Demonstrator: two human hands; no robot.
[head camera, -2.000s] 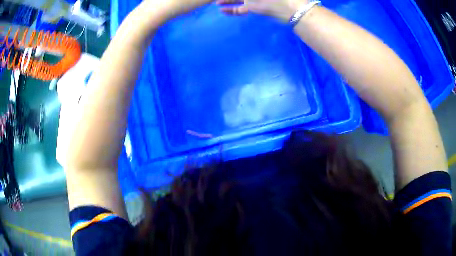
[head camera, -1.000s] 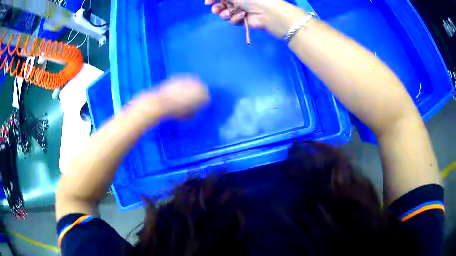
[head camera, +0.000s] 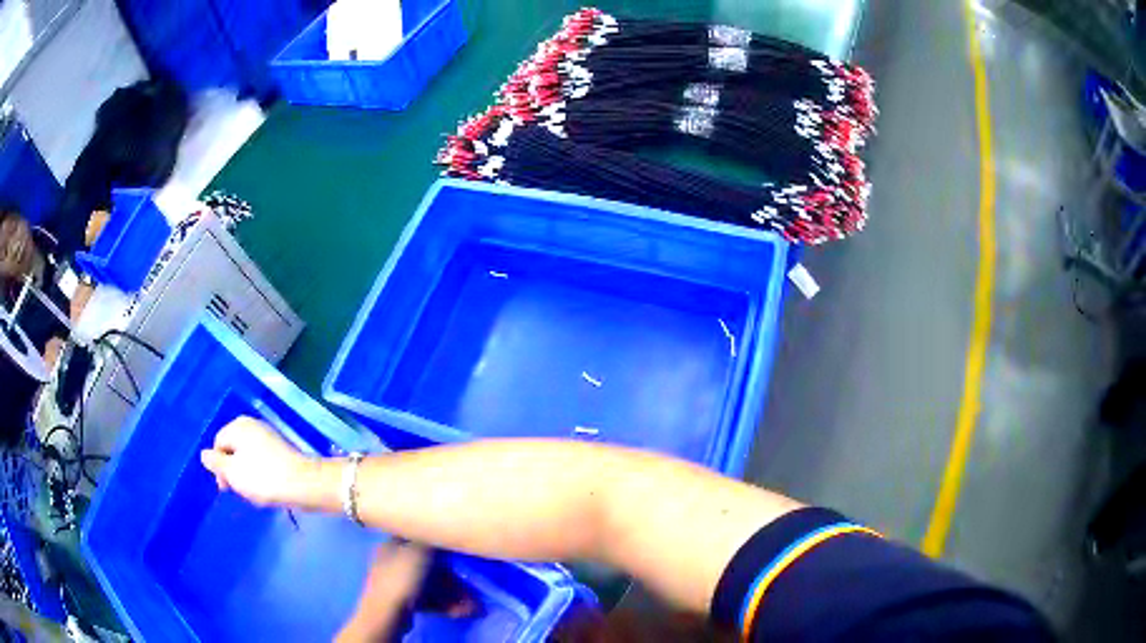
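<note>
A blue bin (head camera: 270, 559) lies tilted at the lower left. My right hand (head camera: 258, 462), with a bracelet at the wrist, is inside it with its fingers curled; whether it holds something cannot be told. A small dark sliver shows below that hand. My left hand (head camera: 387, 580) is blurred at the bin's near right side, partly cut off by the lower edge; its fingers are not clear. A second blue bin (head camera: 553, 333) stands beyond, with several small white slivers on its floor.
Bundled black harnesses (head camera: 666, 119) with red-and-white ends lie behind the second bin on the green bench (head camera: 321, 176). A grey machine box (head camera: 233, 295) stands left. Another blue bin (head camera: 377, 63) is at the back. A yellow line (head camera: 984, 276) marks the floor at right.
The view has swung, bringing the second bin, harnesses and aisle into sight. A second ago my right hand held a thin pinkish strip; it is not clearly visible now. My left hand is lower in view.
</note>
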